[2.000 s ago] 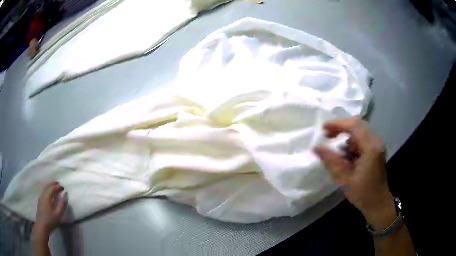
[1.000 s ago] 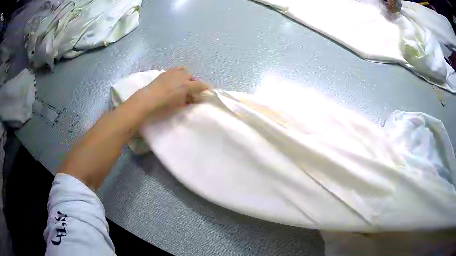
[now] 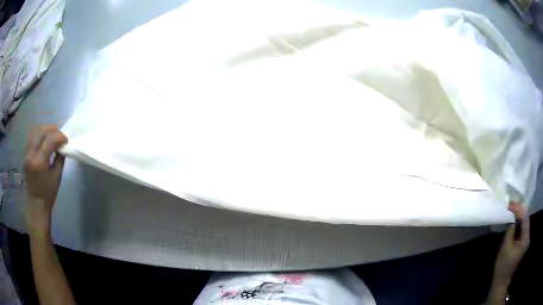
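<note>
A large cream-white garment (image 3: 268,143) lies spread across the table in front of me, its near edge stretched in a long line from left to right. My left hand (image 3: 44,146) grips the left end of that edge between thumb and fingers. My right hand (image 3: 517,223) grips the right end near the frame's right side; whether it also holds a tool is hidden. Thin seam lines show at the upper left and lower right of the cloth. Thinner, cooler white lining (image 3: 500,89) lies bunched at the right.
The grey table (image 3: 178,235) has a curved near edge close to my body. Other crumpled pale garments (image 3: 30,53) lie at the upper left. My white printed shirt (image 3: 286,289) shows at the bottom. Something dark is cut off at the upper right corner.
The garment is spread wider, its edge now drawn along the near side. My left hand has moved to the far left. My right hand, out of view a second ago, shows at the right.
</note>
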